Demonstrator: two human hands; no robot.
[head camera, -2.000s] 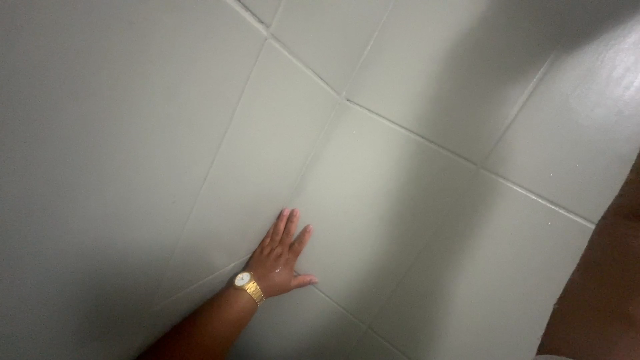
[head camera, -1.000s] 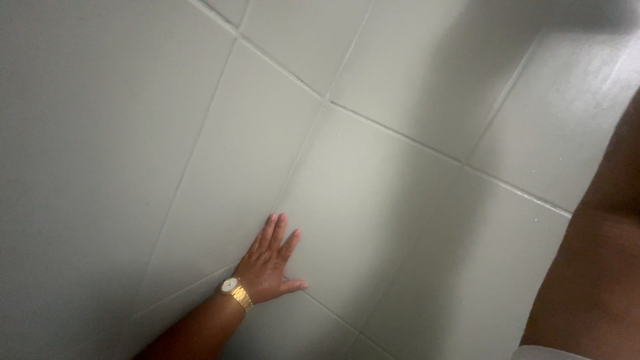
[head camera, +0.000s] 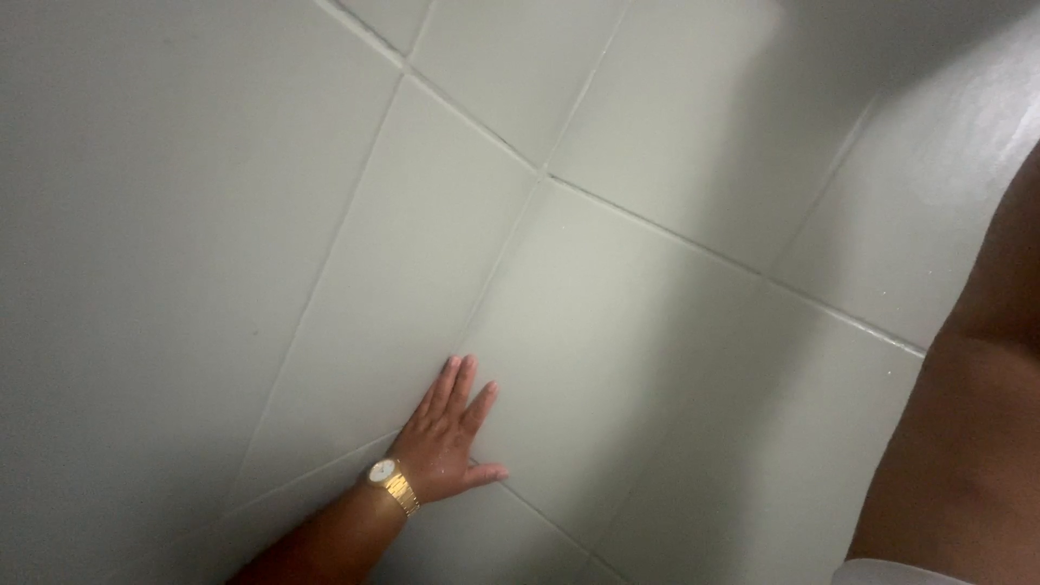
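Note:
My left hand (head camera: 445, 443) lies palm down, fingers spread, on pale grey tiles (head camera: 569, 341) in the lower middle of the head view. It holds nothing. A gold-coloured wristwatch (head camera: 393, 485) with a light round dial is on that wrist. The fingertips are close to the grout line that runs up toward a joint where tiles meet. My right hand does not show in the picture.
A bare leg (head camera: 959, 439) fills the right edge, with a bit of light cloth (head camera: 902, 573) at the bottom corner. A smooth grey surface (head camera: 146, 244) takes up the left side. Dark shadows fall over the tiles.
More of the bare leg shows at the right than two seconds ago. My left hand stays flat on the tiles. The view has shifted slightly.

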